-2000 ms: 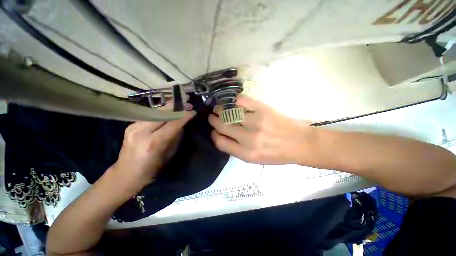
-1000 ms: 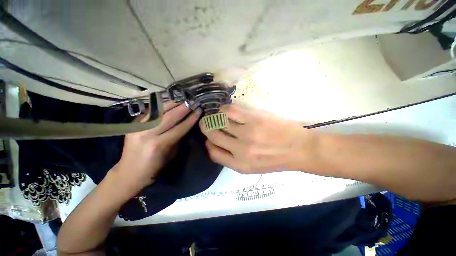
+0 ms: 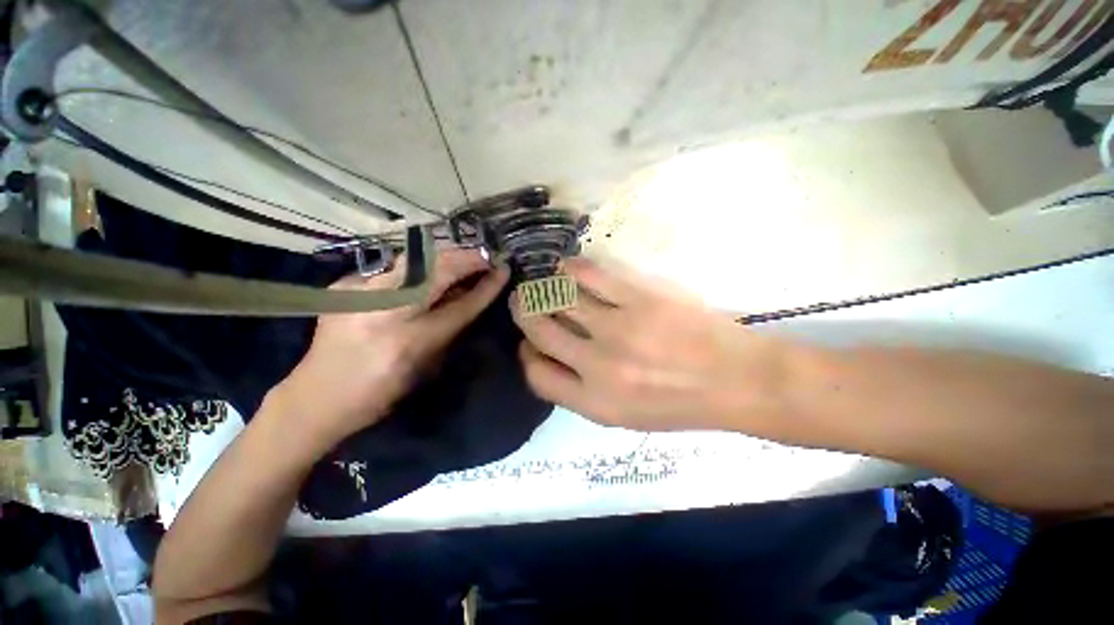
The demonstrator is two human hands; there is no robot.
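Observation:
A black cloth garment piece lies on the white machine table, under and between my hands. Its gold-cream embroidered border shows at the left. The cream sewing machine head spans the top. Its ribbed tension dial overlaps my right fingertips. My left hand holds the cloth with fingertips together beside the metal guides. My right hand has bent fingers on the cloth's right edge, by the dial. The needle and presser foot are hidden.
Ruler markings run along the table's front. A blue perforated basket stands below at the right. Black cloth lies below the table edge. A cardboard-like edge and pale material show at the lower left.
The camera view has shifted, so the machine's thread and guides appear at changed places. My hands keep nearly the same grip by the dial, with only slight finger movement.

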